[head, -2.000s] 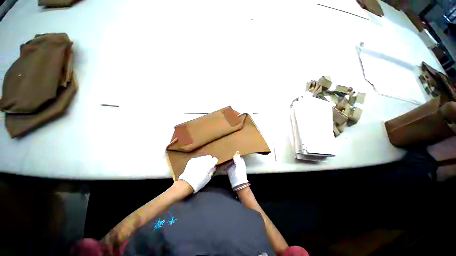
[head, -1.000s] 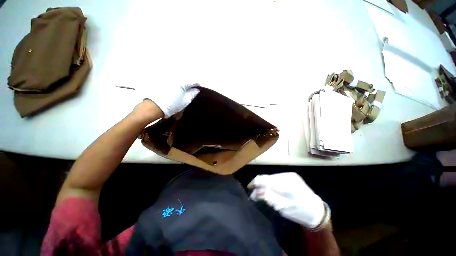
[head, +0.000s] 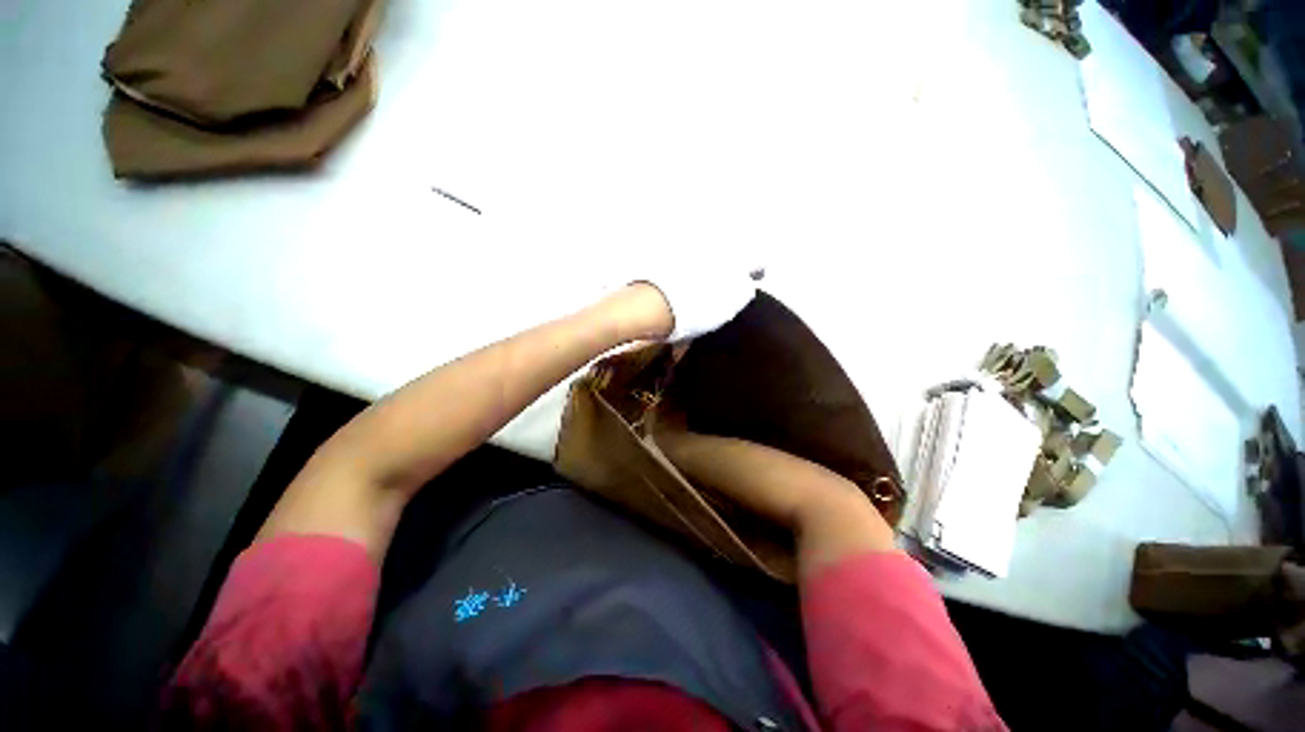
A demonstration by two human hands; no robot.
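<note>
A brown handbag [head: 780,379] stands open at the table's near edge, tilted, against my dark apron. Its inside is dark, with a small metallic glint at each end of the opening. My left hand [head: 706,306], in a white glove, is at the bag's far rim and holds it; the glove blends into the white behind it. My right forearm reaches into the opening, and my right hand is hidden inside the bag.
Limp brown bags [head: 236,86] lie at the upper left. A stack of white cards [head: 980,479] is right of the handbag, beside khaki strap bundles [head: 1066,443]. Another brown bag [head: 1202,579] is at the far right, near the edge. A thin dark strip [head: 457,200] lies left of centre.
My right hand has gone from in front of the apron into the bag. The bag has turned, and my left hand stays at its far rim. The view has swung, shifting the table things.
</note>
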